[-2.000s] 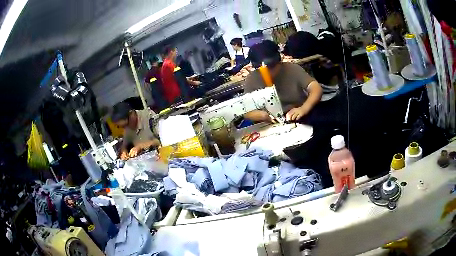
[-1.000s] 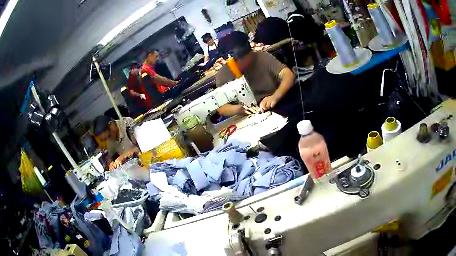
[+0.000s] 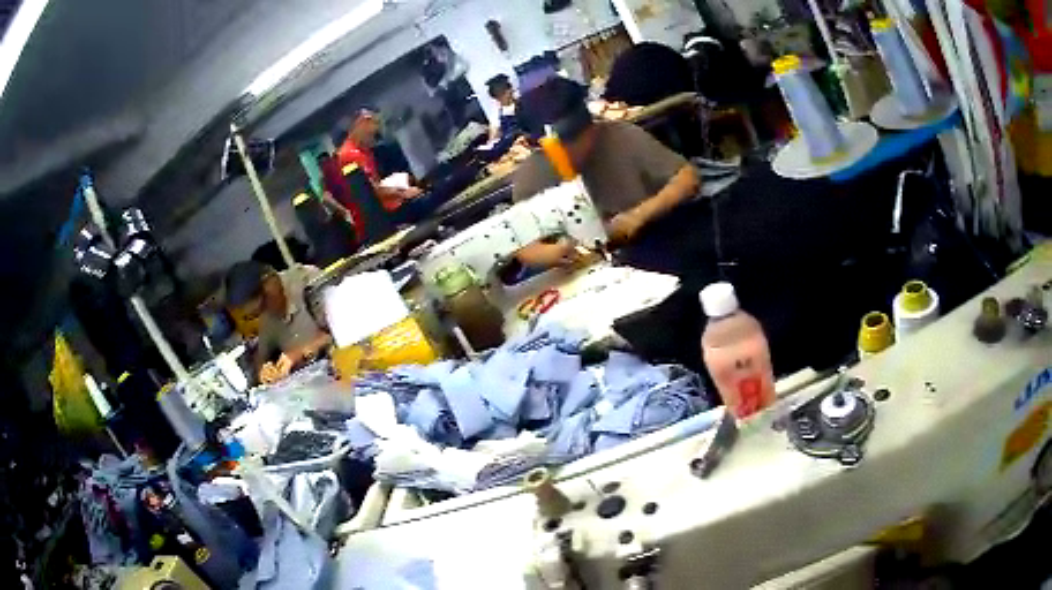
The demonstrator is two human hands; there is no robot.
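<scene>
Neither of my hands is in the picture. The off-white sewing machine head lies across the lower right, cut off by the bottom and right edges. On its top are a round bobbin winder or tension part and small yellow and white thread cones. A bottle of pink liquid with a white cap stands upright behind the machine. A heap of light blue cloth pieces lies behind the white table. The needle area is out of view.
A person in a brown top works at a machine across from me. Another person bends over work at the left. People stand farther back. Large blue thread cones stand at the upper right. More blue cloth hangs at lower left.
Over two seconds the view has swung right and down, then slightly back, so the bottle and machine sit farther left than at first. A person in red at the back has changed posture.
</scene>
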